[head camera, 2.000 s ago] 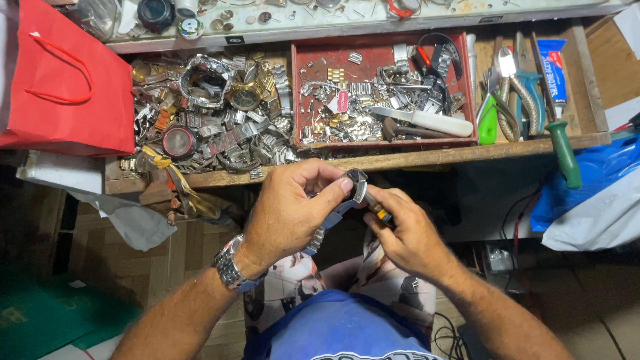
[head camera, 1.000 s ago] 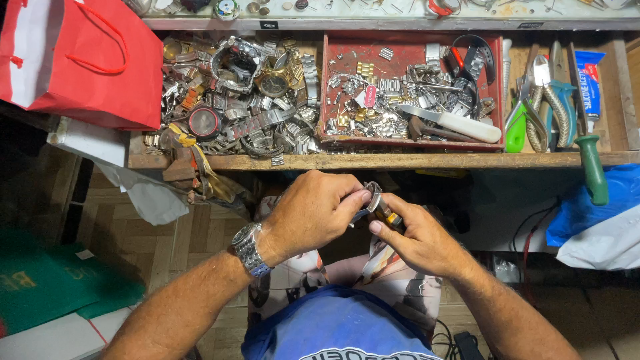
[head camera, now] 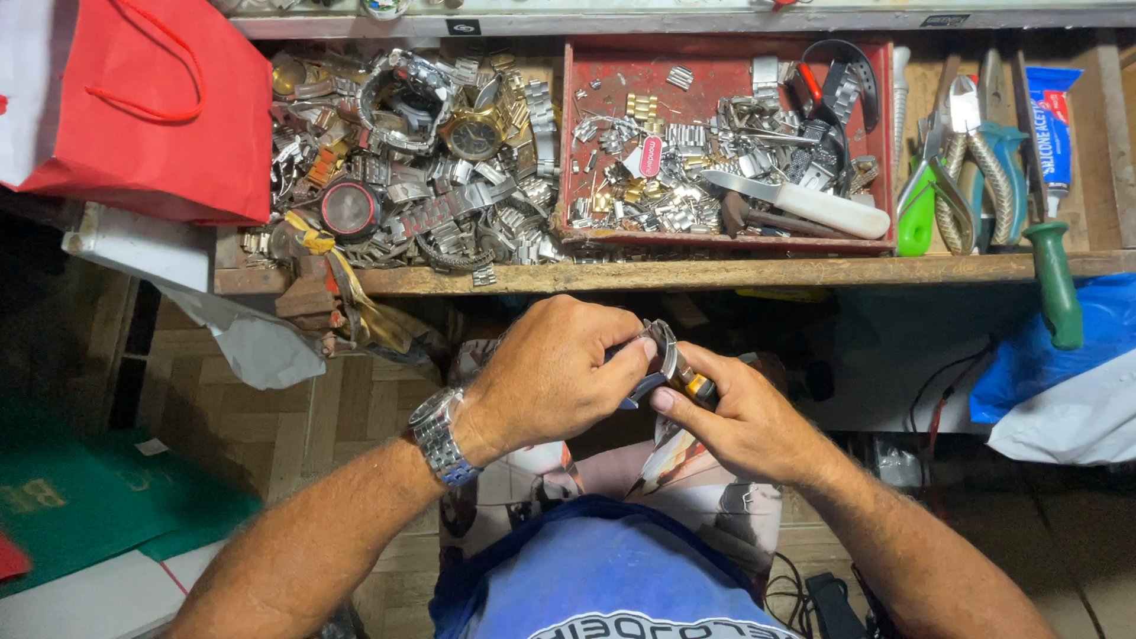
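Note:
Above my lap, my left hand point(head camera: 568, 368) pinches a metal watch band part point(head camera: 661, 351) between thumb and fingers. My right hand point(head camera: 741, 404) meets it from the other side, closed around a tool with a yellow and black handle point(head camera: 698, 387); the tool's working end is mostly hidden. A curved silver piece shows between the two hands, with a dark bluish strip below it. On my left wrist sits a silver wristwatch point(head camera: 441, 435).
Beyond my hands is a wooden drawer point(head camera: 532, 277) heaped with metal watch bands point(head camera: 453, 209). Its red tray point(head camera: 728, 53) holds loose links and a white-handled knife point(head camera: 812, 202). Pliers point(head camera: 967, 160) and a green-handled tool point(head camera: 1056, 293) lie right. A red paper bag point(head camera: 169, 115) stands left.
Both hands stay together around the band part, with small shifts of the fingers. The hammer-like tool and the rest of the drawer show no plain change.

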